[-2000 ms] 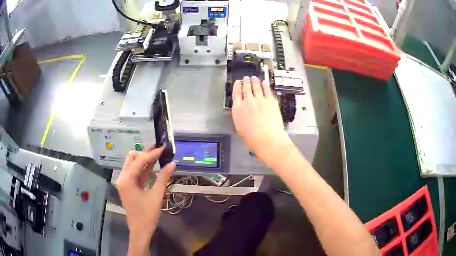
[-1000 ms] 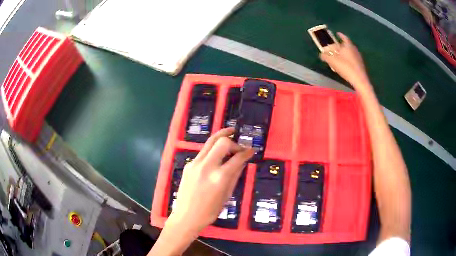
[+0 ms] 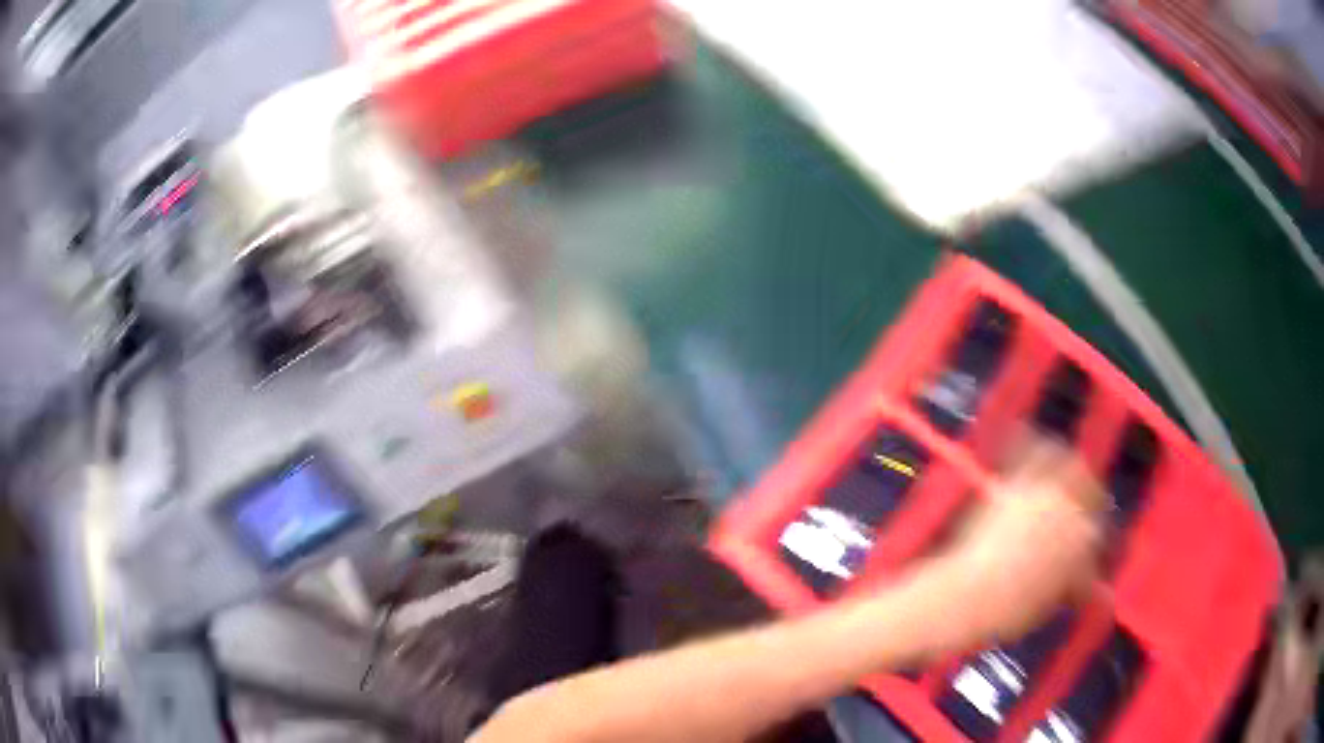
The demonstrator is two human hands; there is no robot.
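The red phone tray (image 3: 1198,581) lies tilted in view at the lower right, with black open-backed phones in several pockets. One phone (image 3: 857,508) shows its silver labels plainly. My left hand (image 3: 1031,530) is over the middle of the tray, strongly blurred, beside a phone (image 3: 1130,472) in the far row. Its fingers cannot be made out, nor whether it touches or holds a phone. Its forearm hides part of the near row. A blurred brownish shape shows at the right edge; I cannot tell whether it is my right hand.
A grey machine (image 3: 494,436) with a blue touch screen (image 3: 291,508) and a red knob on yellow stands at the left. A red tray stack (image 3: 523,73) is at the top. A white board (image 3: 929,102) lies on the green belt (image 3: 799,276).
The view has swung left towards the machine, so the tray now sits lower right. The phone my left hand held over the tray now appears down in a far-row pocket. The gold phones have left view.
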